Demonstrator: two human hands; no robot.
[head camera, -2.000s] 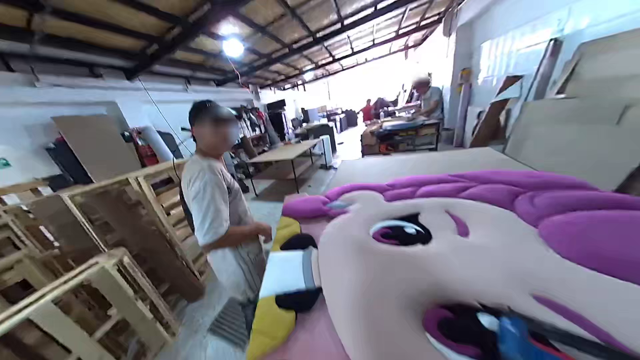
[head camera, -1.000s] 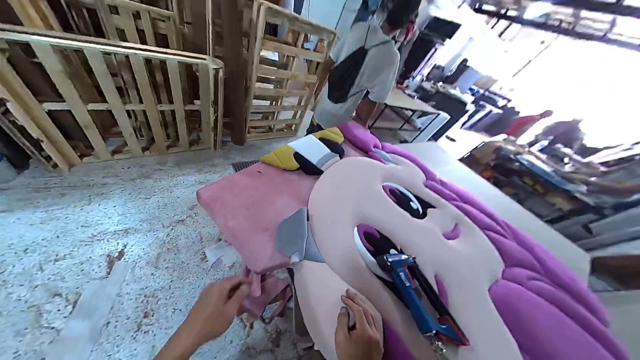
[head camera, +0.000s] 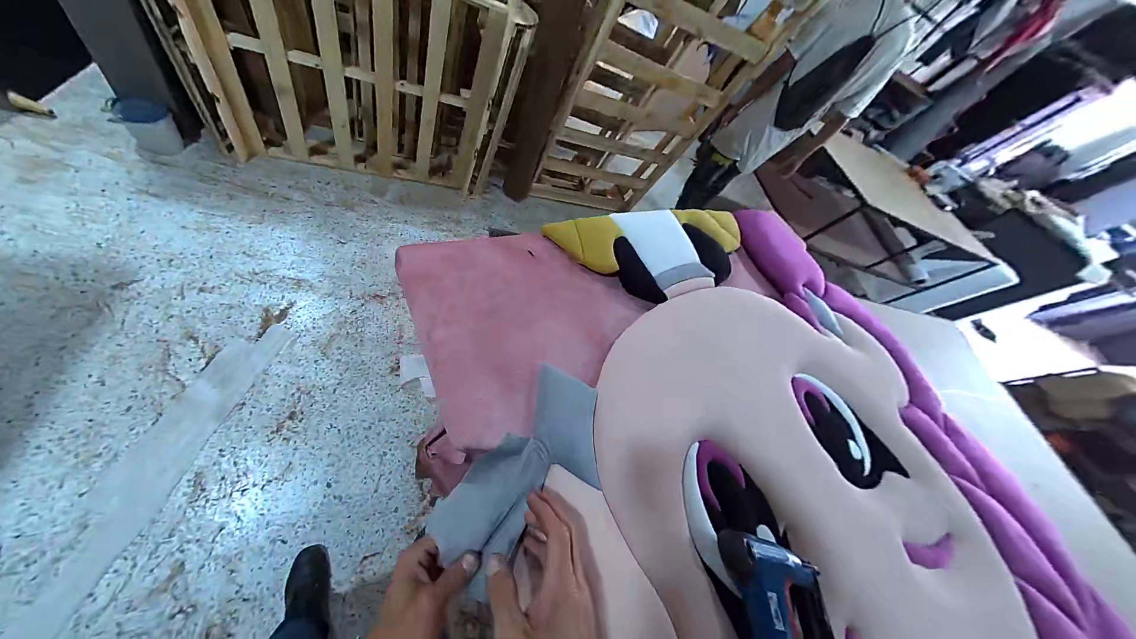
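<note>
My left hand (head camera: 426, 581) pinches the lower edge of a loose grey-blue fabric flap (head camera: 488, 497) between thumb and fingers. Beside it, my right hand (head camera: 550, 568) touches the same flap with its thumb, its fingers resting along the edge of a pale pink padded part (head camera: 603, 541). The flap hangs at the side of a large upholstered cartoon-face panel (head camera: 719, 355), next to a flat grey piece (head camera: 568, 422) and a pink padded section (head camera: 506, 319). On the face's lower eye lies a blue and black staple gun (head camera: 772, 581), untouched by either hand.
Wooden slatted frames (head camera: 373, 80) stand along the far side. A person (head camera: 816, 80) with a dark bag is beyond the panel, near a table (head camera: 905, 195). A pale strip (head camera: 177, 461) and scraps lie on the speckled floor, with a bucket (head camera: 146, 124) farther back.
The grey-blue flap is now between my two hands, which were apart one second ago. My left hand has come over to the flap. The view has tilted down toward the floor and panel.
</note>
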